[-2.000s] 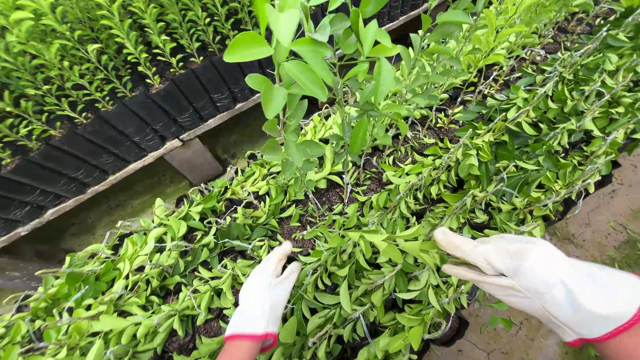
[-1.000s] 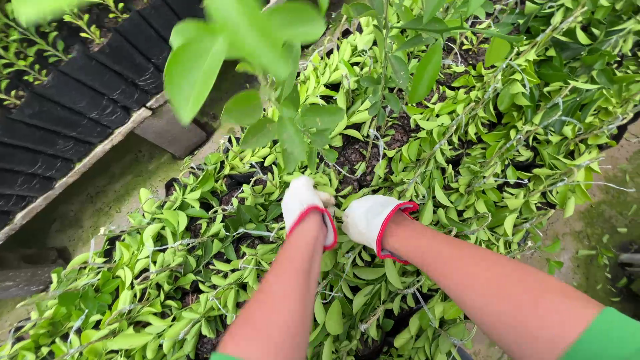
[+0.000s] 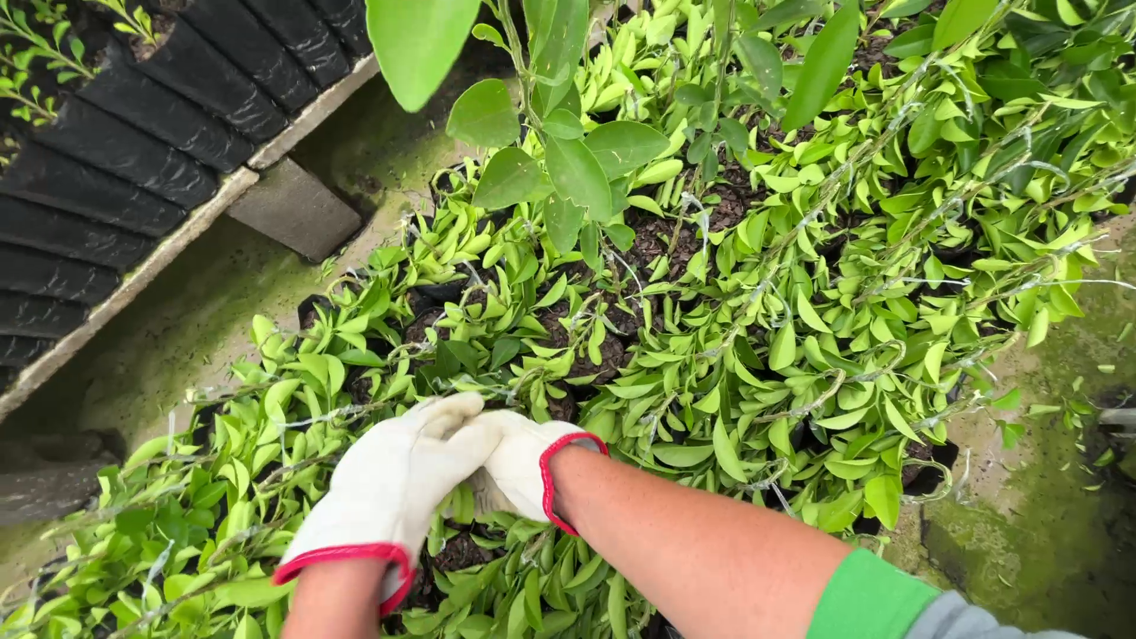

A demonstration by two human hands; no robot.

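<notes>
Both hands wear white gloves with red cuffs. My left hand (image 3: 390,479) reaches down among the potted seedlings, its fingertips meeting those of my right hand (image 3: 515,457) over the leaves. The fingers overlap, and what lies under or between them is hidden. Around them spread bent-over green seedlings (image 3: 781,346) with clear plastic ties on their stems. Dark soil (image 3: 603,355) shows between the plants just beyond the hands. A taller leafy plant (image 3: 577,169) stands upright at the top centre, close to the camera.
Black plastic grow bags (image 3: 115,186) with seedlings stand in a row on a concrete ledge (image 3: 133,284) at the upper left. A concrete block (image 3: 297,209) supports that ledge. Mossy ground (image 3: 1047,497) lies at the lower right.
Two seconds ago my hands were apart over the leaves; they came close together and now touch. Since one second ago they have moved left across the plants. The view has tilted downward.
</notes>
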